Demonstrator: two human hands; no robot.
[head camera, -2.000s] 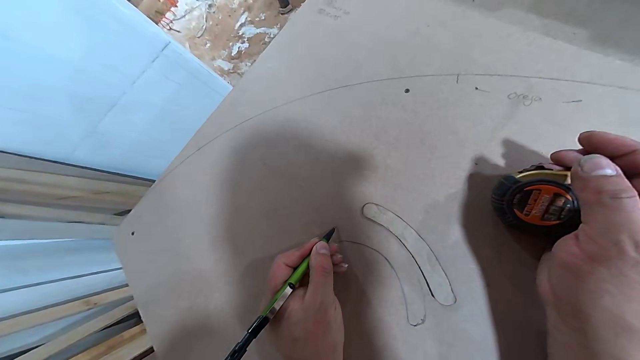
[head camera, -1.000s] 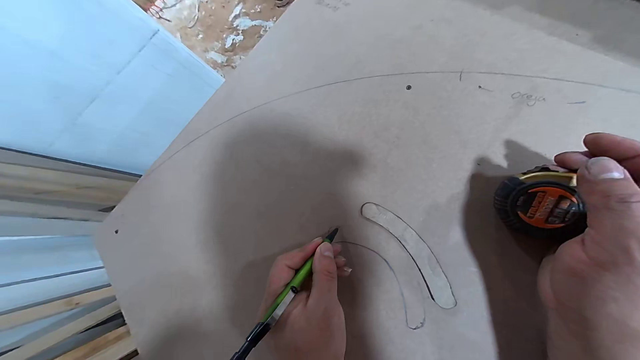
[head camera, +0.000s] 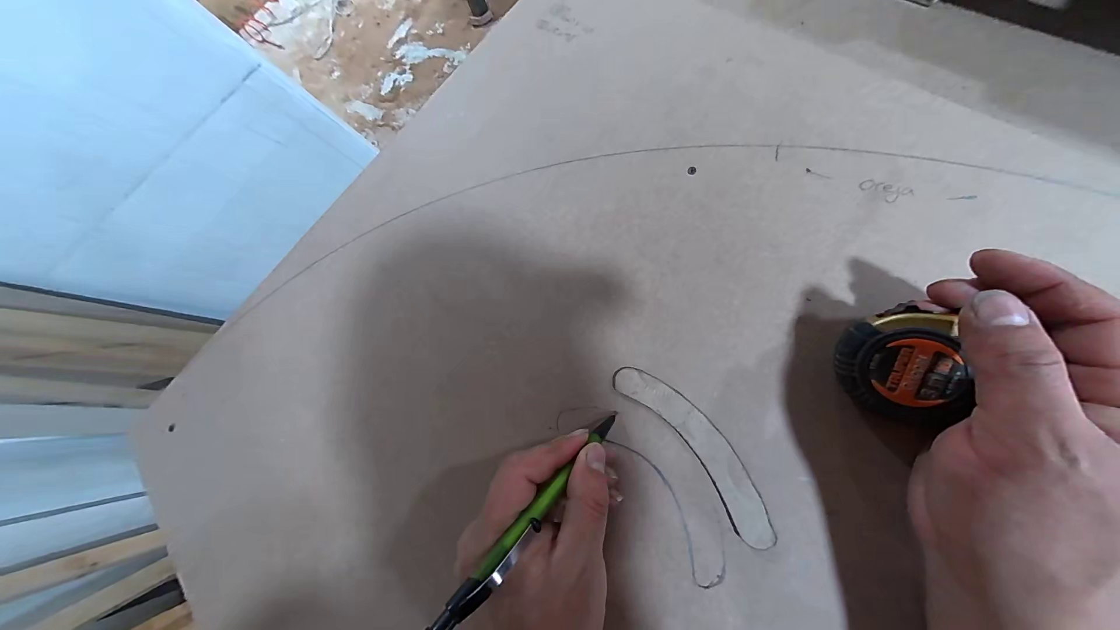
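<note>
My left hand (head camera: 547, 525) grips a green and black mechanical pencil (head camera: 525, 525), its tip on a flat brown board (head camera: 490, 324) beside a pencilled curved outline. Just right of the tip is a curved slot shape (head camera: 700, 442) with rounded ends, paler than the board; whether it is cut through or a piece lying on top, I cannot tell. At the right my right hand (head camera: 1024, 411) holds a black and orange tape measure (head camera: 919, 363), with thumb and fingers at its right side. My hands cast dark shadows on the board.
A long pencilled arc (head camera: 612, 155) crosses the upper board, near a screw head or small hole (head camera: 691, 171) and handwriting. Pale blue sheets (head camera: 149, 131) and stacked wooden strips (head camera: 79, 341) lie beyond the left edge. Debris covers the floor (head camera: 385, 61) at the top.
The pencil tip has moved a little up and right, toward the slot shape. A short curved line now shows left of the tip. My right hand keeps hold of the tape measure.
</note>
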